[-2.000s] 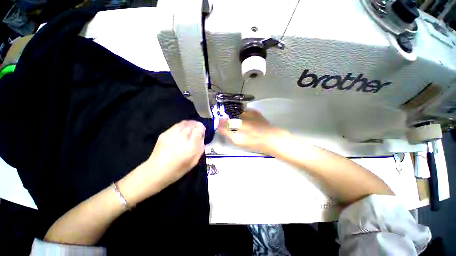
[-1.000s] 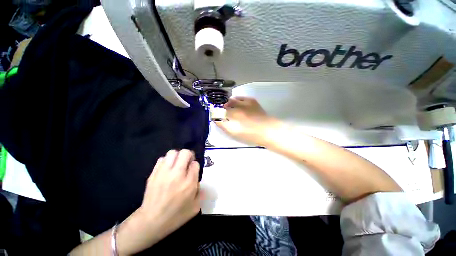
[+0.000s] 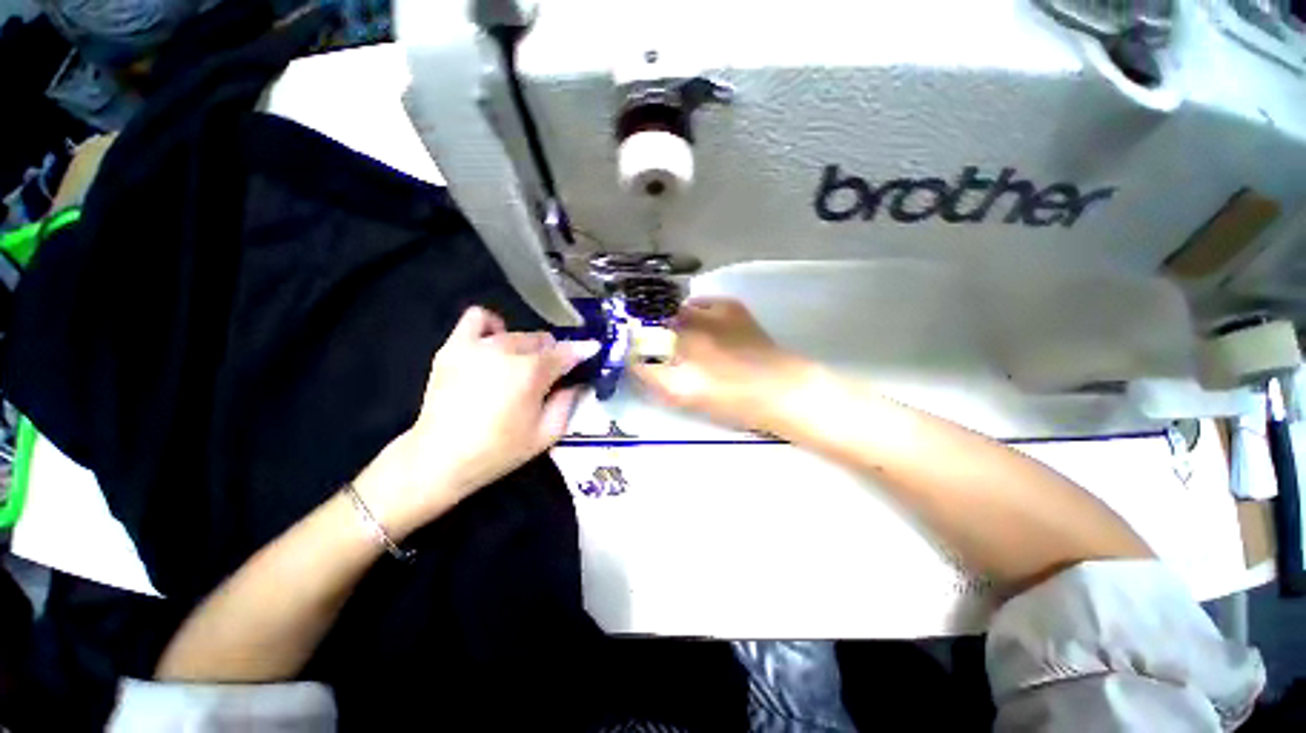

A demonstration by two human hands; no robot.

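A black garment piece [image 3: 287,301] covers the left of the white table and hangs over its front edge. My left hand [image 3: 501,380] pinches the cloth edge just left of the needle, with the fingertips close to the lit presser foot [image 3: 619,332]. My right hand [image 3: 716,365] is at the right side of the presser foot, partly behind the small cream knob [image 3: 655,345]; its fingertips are hidden, so what it touches cannot be told. The white sewing machine head [image 3: 859,129] stands over the needle area.
The thread tension dial [image 3: 655,161] is on the head's front. A green basket [image 3: 17,473] shows at the left edge behind the cloth. The table [image 3: 774,544] has a dark seam line across it. Black-handled scissors or a similar tool [image 3: 1285,487] is at the far right.
My left hand has moved up from the lower cloth to the needle area and pinches the edge there. The cloth beside the foot has bunched and shifted left. My right hand stays by the foot.
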